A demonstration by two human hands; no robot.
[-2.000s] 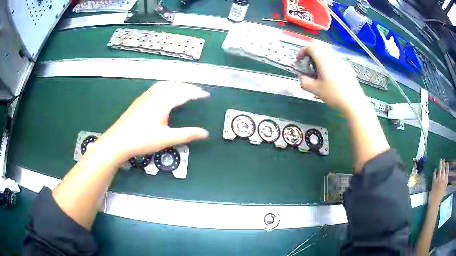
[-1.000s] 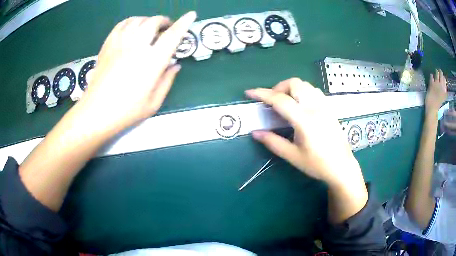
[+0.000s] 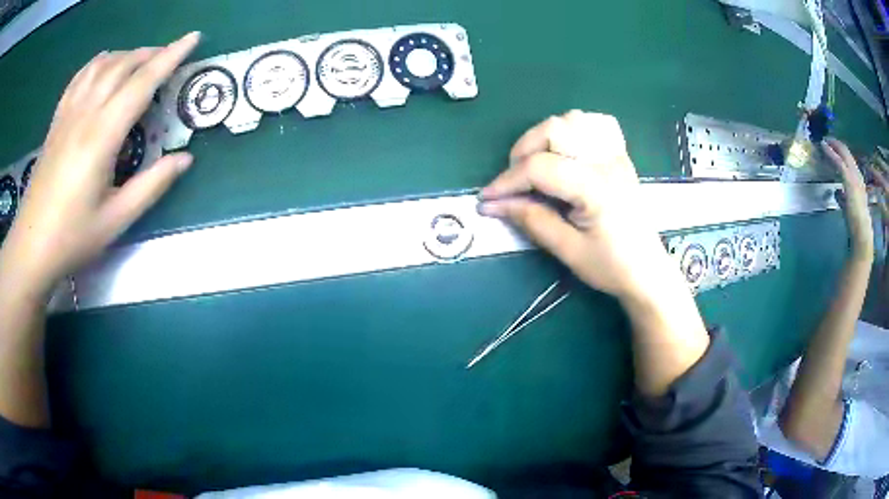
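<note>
A silver jig plate [image 3: 316, 101] with four round seats lies on the green surface at upper left. Three seats hold pale-centred rings; the right one holds a black ring with small holes. My left hand [image 3: 93, 171], thumb and fingers apart, is at its left end and over a second plate with black rings [image 3: 8, 195], mostly hidden. My right hand [image 3: 585, 210] is above the white rail [image 3: 322, 244], fingertips pinched together; whether they hold anything small is hidden. A small round part [image 3: 448, 237] lies on the rail left of these fingertips.
Tweezers [image 3: 517, 325] lie below my right hand. A perforated silver plate [image 3: 731, 148] and another plate with round parts [image 3: 723, 255] are at right. Another person's arm [image 3: 829, 331] reaches in at the right edge. A white cable [image 3: 817, 58] hangs at upper right.
The view has swung from the far bench to the near rail. Since the second frame, both jig plates and my left hand have shifted left. My right hand's thumb and fingers have closed together.
</note>
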